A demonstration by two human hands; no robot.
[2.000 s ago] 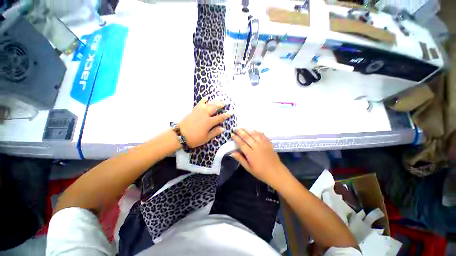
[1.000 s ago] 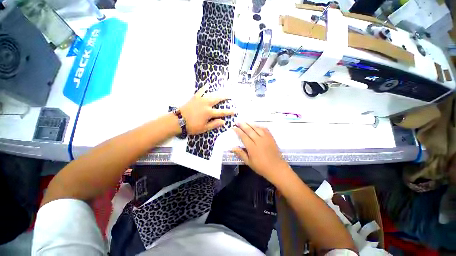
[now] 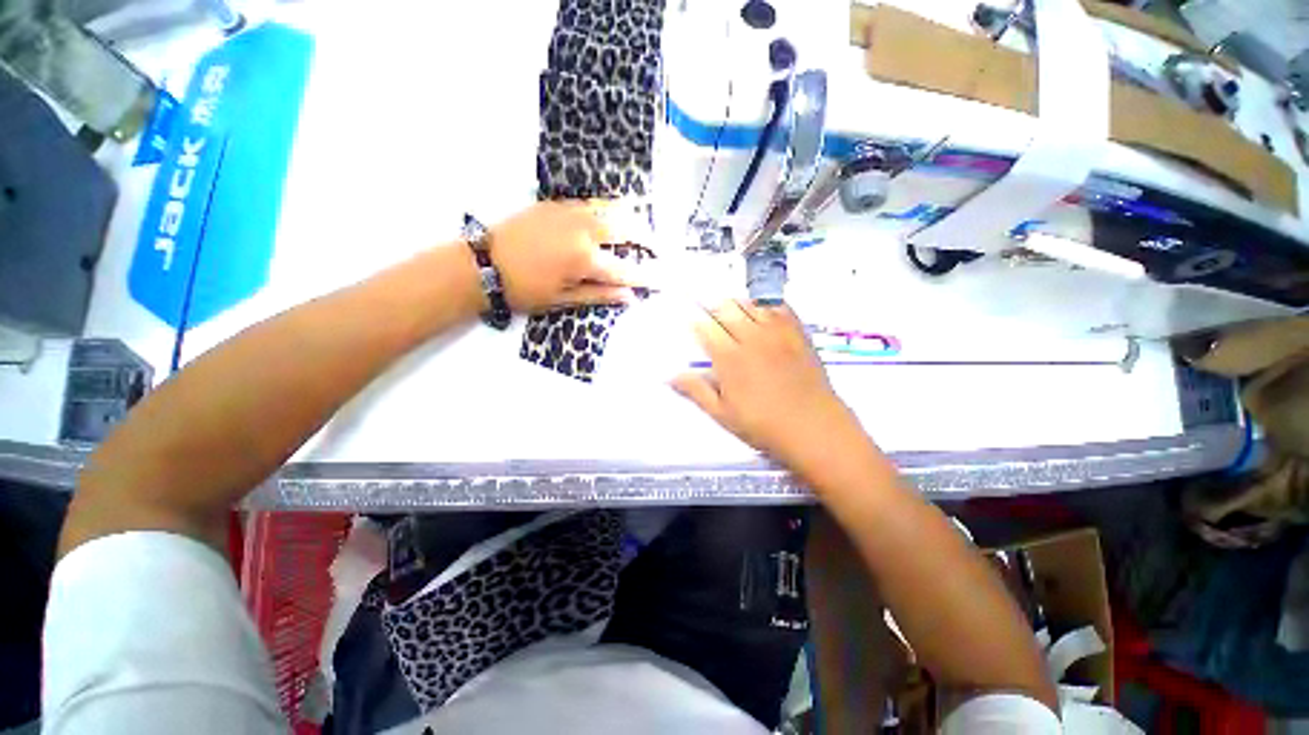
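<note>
A leopard-print fabric strip [image 3: 599, 122] runs up the white table, left of the needle area, its lower end lying short of the front edge. My left hand [image 3: 553, 259] lies across the strip, holding it down with bent fingers near its right edge. My right hand [image 3: 768, 376] is palm down just right of the strip, below the presser foot [image 3: 712, 239], fingers and thumb apart. Whether white fabric lies under it cannot be told against the white table. The sewing machine [image 3: 919, 144] stands above and right; the needle is too blurred to make out.
A pink-and-blue tool [image 3: 857, 343] lies right of my right hand, black scissor handles [image 3: 940, 259] by the machine. A blue JACK sheet [image 3: 216, 180] is at left, a ruler strip [image 3: 574, 485] along the front edge. Leopard fabric [image 3: 503, 603] covers my lap, beside a scrap box [image 3: 1070, 582] and red basket [image 3: 287, 574].
Both hands and the strip's lower end have moved up the table towards the presser foot. The white band below the print no longer shows over the table edge. The view has shifted closer.
</note>
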